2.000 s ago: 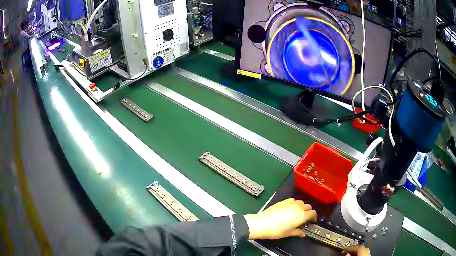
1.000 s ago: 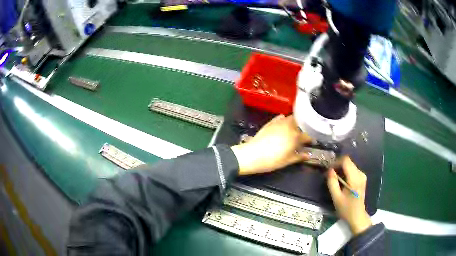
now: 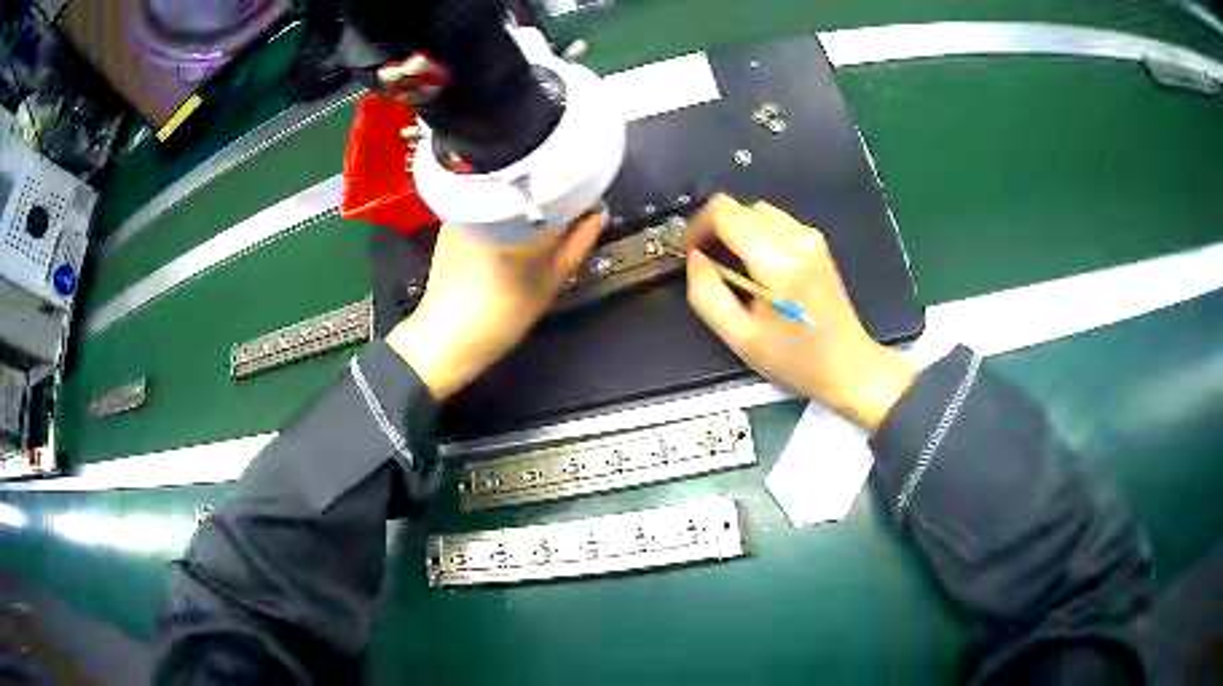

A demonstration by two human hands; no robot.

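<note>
A metal fixture strip [image 3: 621, 263] with round seats lies on the black pad [image 3: 805, 174], partly under the white ring light [image 3: 530, 174] of the black microscope tube [image 3: 470, 81]. My left hand [image 3: 490, 295] is on the strip's left part; its fingertips are partly hidden under the ring light. My right hand [image 3: 785, 302] holds a thin yellowish tool [image 3: 740, 282] with a blue part, its tip at the strip's right end. Small round components [image 3: 767, 118] lie loose on the pad.
Two fixture strips, one nearer the pad [image 3: 610, 460] and one in front [image 3: 586, 541], lie before the pad. A white slip [image 3: 821, 469] is beside them. A red bin [image 3: 381, 168] stands behind my left hand. More strips [image 3: 302, 338] lie left. The monitor [image 3: 168, 54] is cut off.
The view has turned right and down. The microscope and bin now appear further left, and the monitor is mostly out of view. My right hand has come into view with the thin tool at the strip.
</note>
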